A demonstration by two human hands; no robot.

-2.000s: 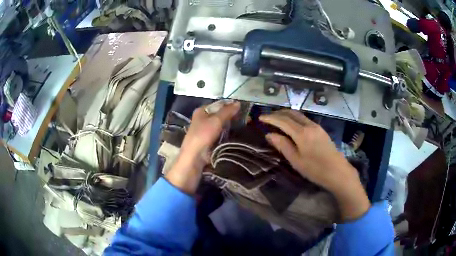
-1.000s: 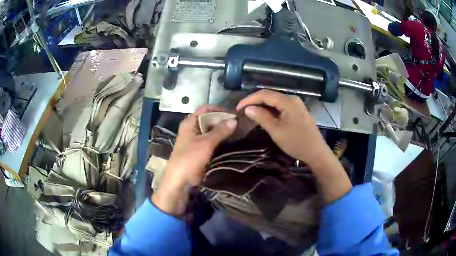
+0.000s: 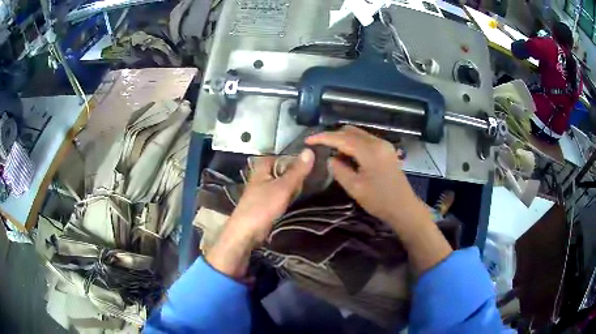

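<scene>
My left hand (image 3: 264,202) and my right hand (image 3: 372,173) meet at the lower edge of the machine plate. Between them they hold a small brown cloth piece (image 3: 317,171). My left thumb lies on it, and my right fingertips are at its upper edge. Part of the piece is hidden by the fingers. Below the hands lies a fanned bundle of dark brown pieces (image 3: 314,225) with pale edges. Beige pieces (image 3: 210,224) lie at its left.
A grey machine plate (image 3: 256,121) carries a dark blue casting (image 3: 372,81) and chrome rod (image 3: 268,89) straight ahead. The blue tray edge (image 3: 485,212) bounds the work. Tied beige bundles (image 3: 121,209) lie left. A person in red (image 3: 552,81) is far right.
Both hands have stayed close together since one second ago. The beige underside no longer shows broadly at my left fingers, and the piece now lies flatter with its brown side showing. The view has shifted slightly.
</scene>
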